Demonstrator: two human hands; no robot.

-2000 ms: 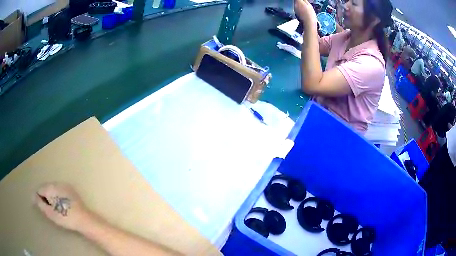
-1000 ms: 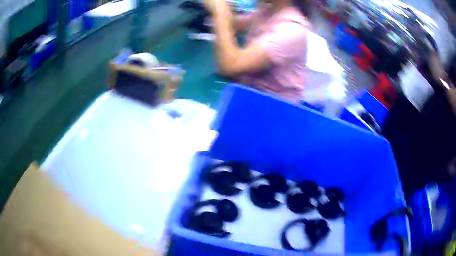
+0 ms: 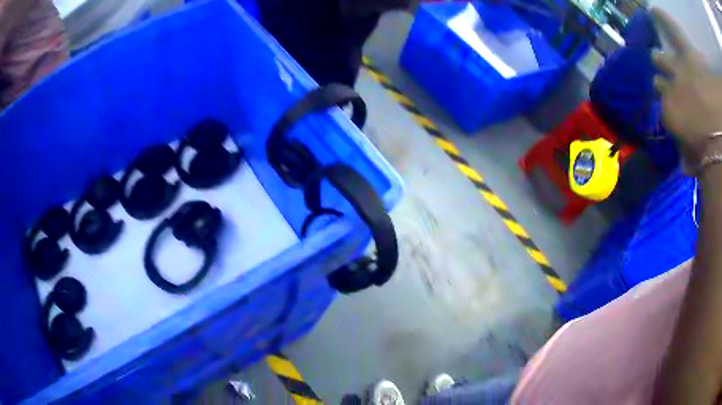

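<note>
Neither of my hands shows. The blue crate (image 3: 317, 273) fills the left half. Several black headphones, such as one with an open loop (image 3: 180, 245), lie on a white sheet (image 3: 253, 217) inside it. Other black headphones (image 3: 376, 213) hang over the crate's right rim near the corner, with parts inside and outside. A yellow tape measure (image 3: 594, 169) shows at the right, in front of a red stool; what holds it up is unclear.
A bare arm with a bracelet (image 3: 690, 99) and a pink torso (image 3: 609, 340) at the right appear to be another person's. Another blue crate (image 3: 475, 79) holds white sheets. Yellow-black floor tape (image 3: 467, 170) crosses the floor. A dark-clothed person (image 3: 309, 39) stands behind the crate.
The view has swung right and down. My hand on the cardboard, the white-covered bench and the phone have left the picture. The rim headphones and tape measure now show clearly.
</note>
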